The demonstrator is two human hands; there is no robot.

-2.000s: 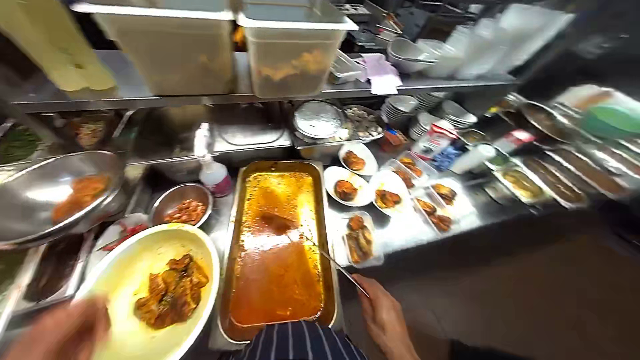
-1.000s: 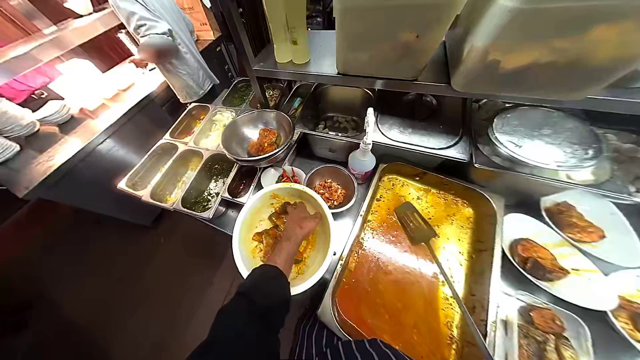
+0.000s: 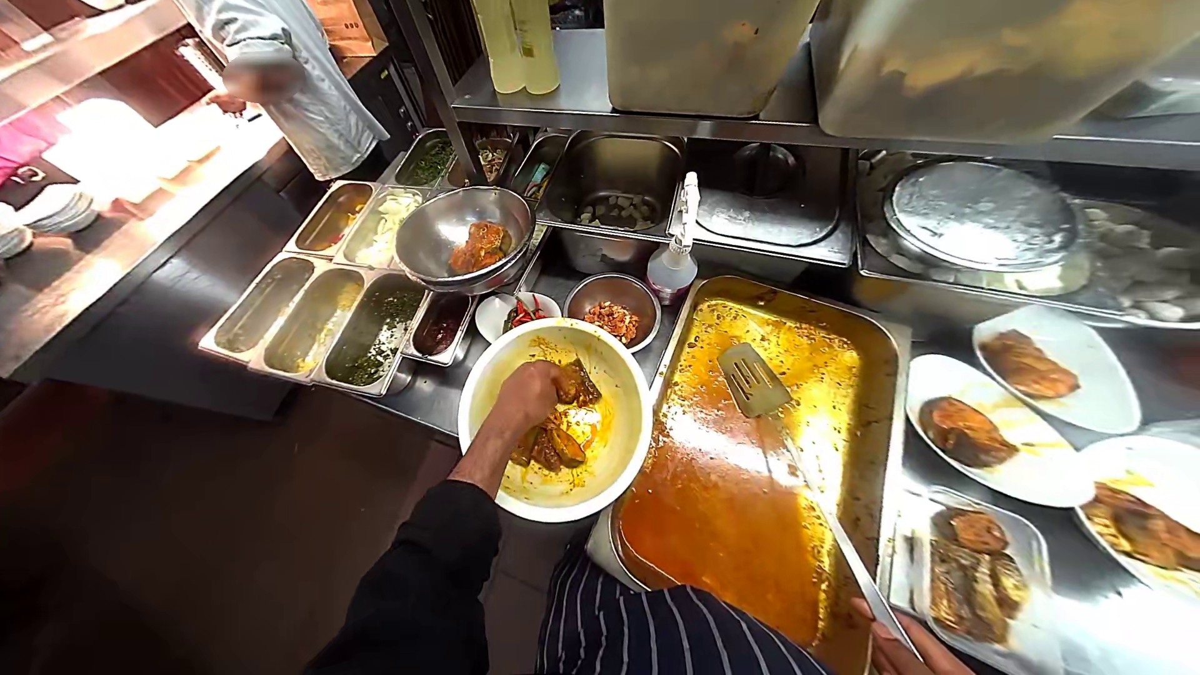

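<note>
In the head view, my left hand (image 3: 532, 396) reaches into a white bowl (image 3: 476, 469) and grips a sauce-coated piece of food (image 3: 579, 382). More coated pieces (image 3: 553, 448) lie below it on the bowl's yellow-smeared bottom. At the lower right my right hand (image 3: 905, 647) holds the handle of a slotted metal spatula (image 3: 756, 379). The spatula's blade rests over a deep metal tray (image 3: 895, 403) of orange-yellow oily sauce (image 3: 722, 516), just right of the bowl. Part of my right hand is cut off by the frame's lower edge.
A steel bowl (image 3: 422, 225) with red-coated food, a small metal bowl (image 3: 642, 295) and a spray bottle (image 3: 672, 267) stand behind. Sauce pans (image 3: 370, 328) sit left. Plates (image 3: 1106, 375) of cooked pieces are at right. A shelf (image 3: 581, 117) runs overhead. A person (image 3: 300, 89) stands far left.
My left hand, beside the bowl's left edge two seconds ago, is now inside it, lifting a piece from the others. The view has swung to the left.
</note>
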